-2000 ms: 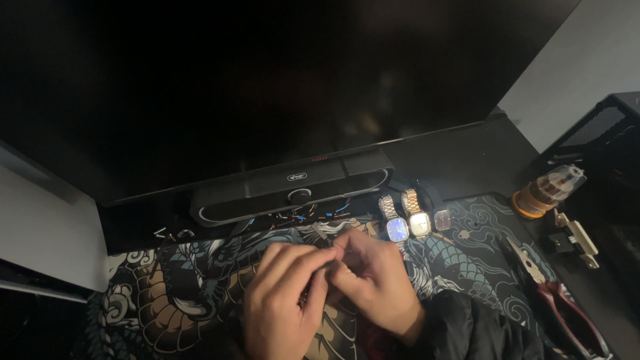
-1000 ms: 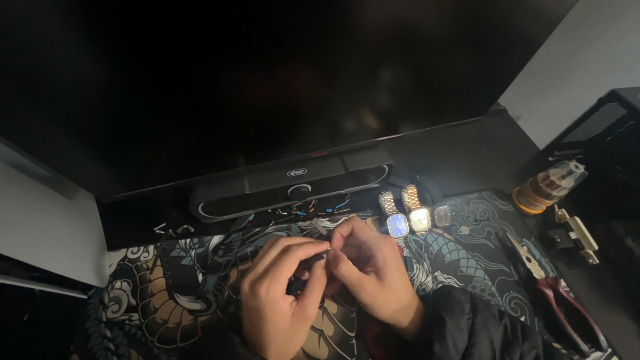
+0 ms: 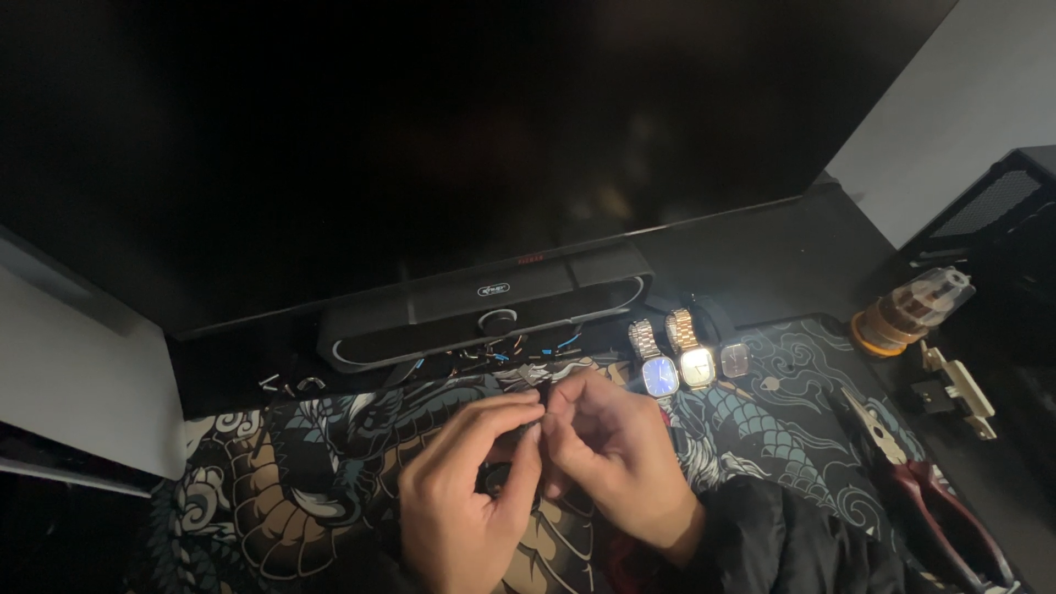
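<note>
Low in the middle of the view, my left hand (image 3: 474, 487) and my right hand (image 3: 615, 454) meet at the fingertips above a dragon-patterned desk mat (image 3: 289, 503). A small dark thing shows within the curled fingers of my left hand; what it is cannot be told. My right thumb and index finger are pinched beside it, and whether anything is between them is hidden. Just beyond my right hand lie a blue-faced wristwatch (image 3: 660, 375), a gold wristwatch (image 3: 697, 367) and a dark square watch (image 3: 734, 360).
Red-handled pliers (image 3: 924, 487) lie at the right, near a cream fitting (image 3: 961, 388) and a clear bottle with an orange base (image 3: 912, 309). Wire scraps (image 3: 499, 355) lie before a black soundbar (image 3: 495, 309) under a large monitor (image 3: 495, 148). Small metal pieces (image 3: 310, 384) sit at the left.
My hands stay together at the same place while their fingers shift. The dark thing in my left hand stood out more one second ago.
</note>
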